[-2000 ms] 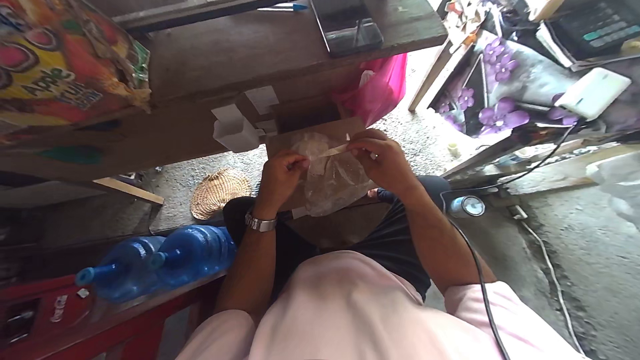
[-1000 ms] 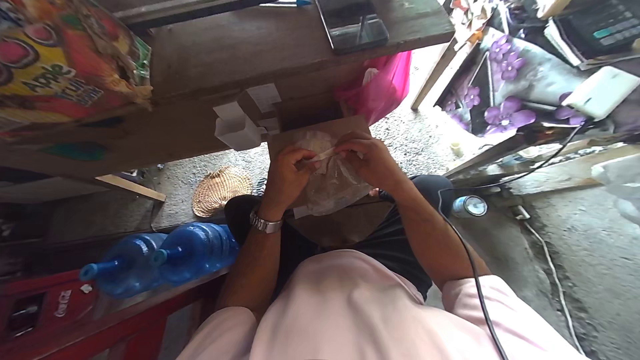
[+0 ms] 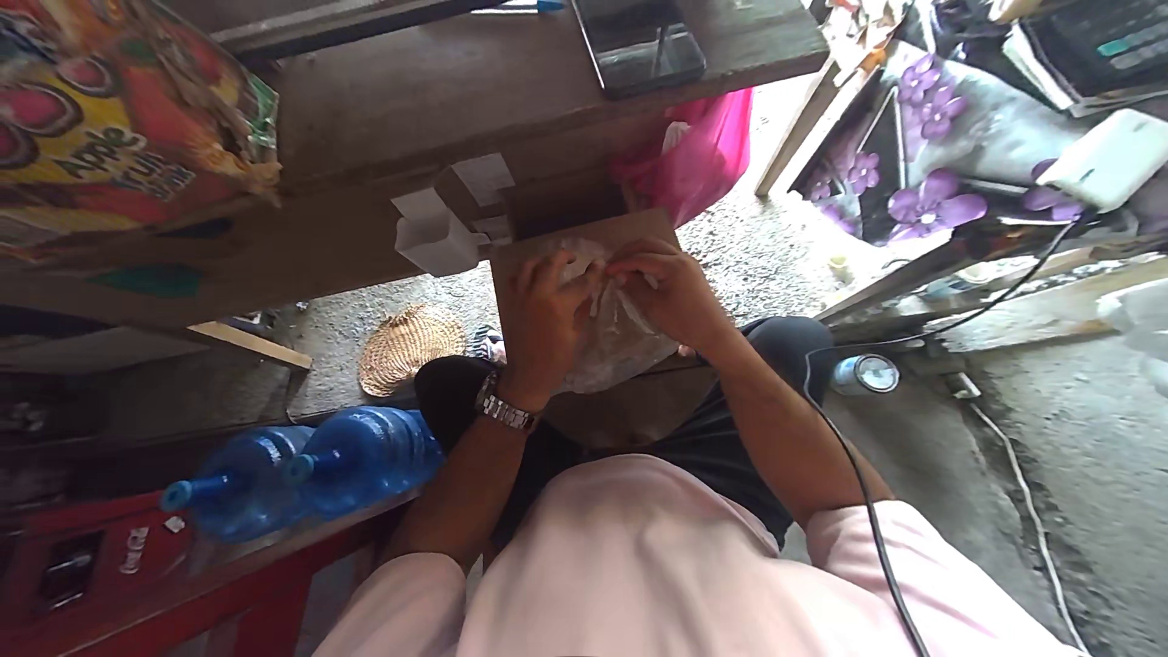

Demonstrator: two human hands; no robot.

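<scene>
A clear plastic bag point(image 3: 620, 351) hangs from my fingers over my lap, its gathered top pinched on both sides. My left hand point(image 3: 547, 310), with a metal-band watch on the wrist, is shut on the left of that gathered part. On its right side, my right hand point(image 3: 662, 283) grips the plastic with thumb and fingers. Both sets of fingertips are close together. What the bag contains is too blurred to tell. Behind the hands stands an open cardboard box point(image 3: 662, 228), partly hidden by them.
A wooden table point(image 3: 411, 109) with a smartphone point(image 3: 639, 50) lies ahead. White paper boxes point(image 3: 433, 237) and a pink plastic bag point(image 3: 712, 164) are below its edge. Blue water jugs point(image 3: 365, 456) lie at left, near a woven fan point(image 3: 411, 351). A black cable point(image 3: 862, 465) crosses my right arm; a can point(image 3: 865, 375) stands at right.
My hands have drawn closer together at the top of the clear bag; two seconds ago they were apart with a strip of plastic stretched between them.
</scene>
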